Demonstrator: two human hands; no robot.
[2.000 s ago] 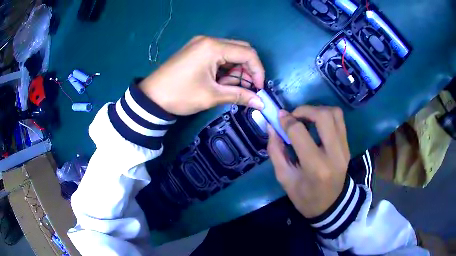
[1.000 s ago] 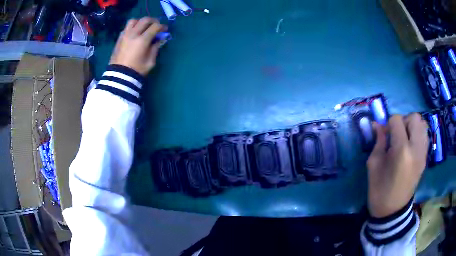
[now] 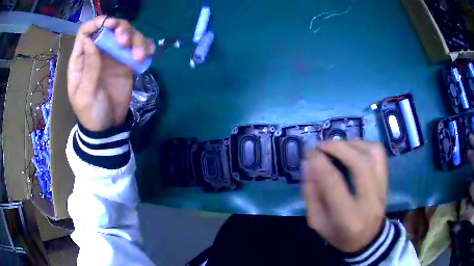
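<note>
My left hand (image 3: 101, 78) is raised at the upper left and holds a pale blue battery (image 3: 122, 50) between thumb and fingers. My right hand (image 3: 345, 195) is blurred, over the right end of a row of black housings (image 3: 249, 151); its fingertips hide the lower part of the last one, and whether it grips anything cannot be told. Right of the row, a separate housing (image 3: 393, 126) holds a battery (image 3: 409, 123) upright in its bay, its white connector plug (image 3: 374, 106) outside the upper left corner.
Two loose batteries (image 3: 202, 24) lie at the upper middle. A battery carton (image 3: 62, 130) stands at left, a crinkled clear bag (image 3: 144, 96) beside my left wrist. A parts box (image 3: 434, 31) is at upper right, above fitted housings (image 3: 451, 143). Another person's fingers show at the right edge.
My left hand has lifted a battery from the upper-left mat area. My right hand has let go of the battery-fitted housing and moved left to the row.
</note>
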